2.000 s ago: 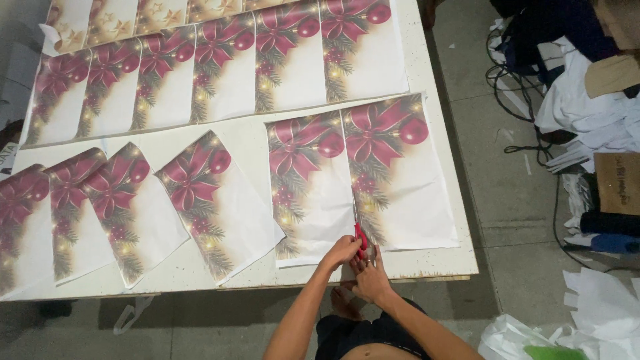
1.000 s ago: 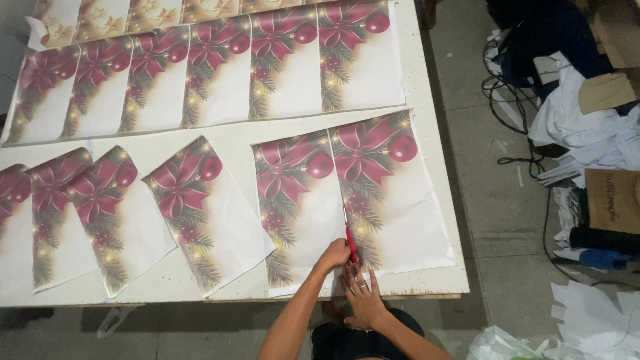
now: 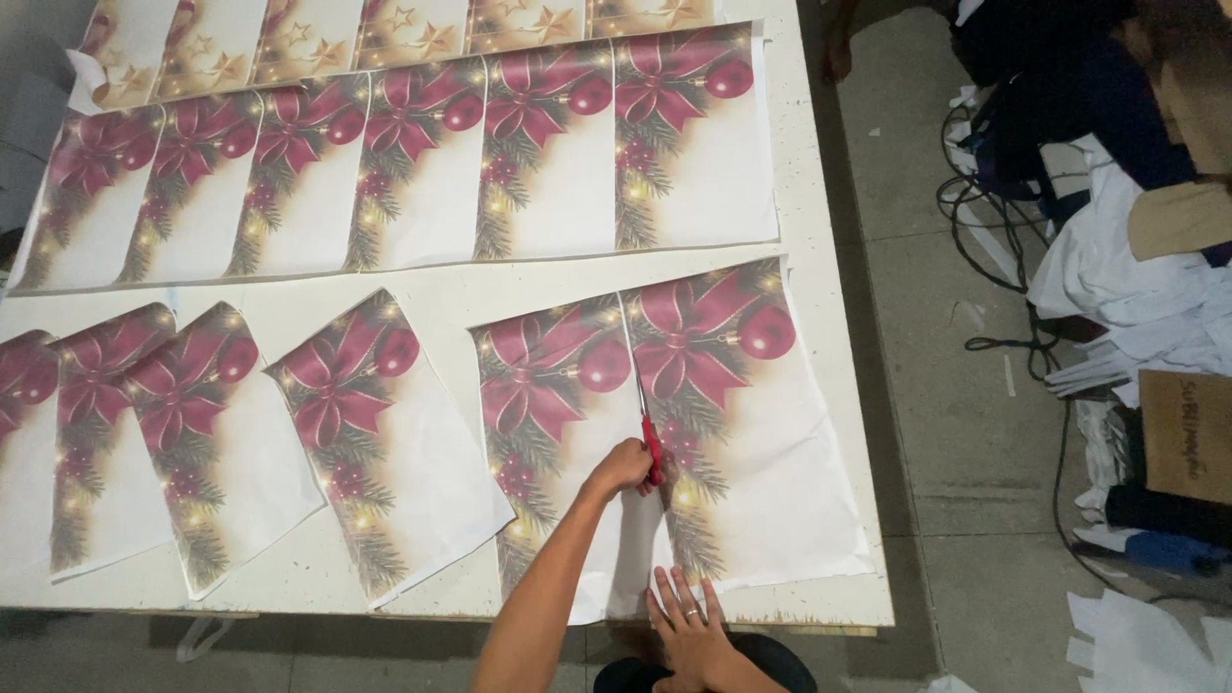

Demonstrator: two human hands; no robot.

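Observation:
My left hand point(image 3: 626, 468) is closed around the red handles of a pair of scissors point(image 3: 652, 450), whose blades point away from me along the line between two printed panels. These panels, a left one point(image 3: 577, 481) and a right one point(image 3: 770, 462), show a dark red bow, a bauble and fir sprigs on white. A narrow gap shows between them beyond the blades. Flat at the near edge lies my right hand point(image 3: 685, 616), fingers spread, a ring on one finger, over the lower end of the same line.
Several separate printed pieces point(image 3: 404, 472) lie on the white table point(image 3: 828, 385) at left, some overlapping. Farther back lies a joined row of panels point(image 3: 549, 164), with a star-patterned sheet behind. On the floor at right are cables point(image 3: 991, 212), white fabric point(image 3: 1107, 279) and cardboard point(image 3: 1189, 433).
My left hand and the scissors have moved away from me, up the line between the panels. My right hand, earlier close beside the left, now rests apart from it near the table's edge.

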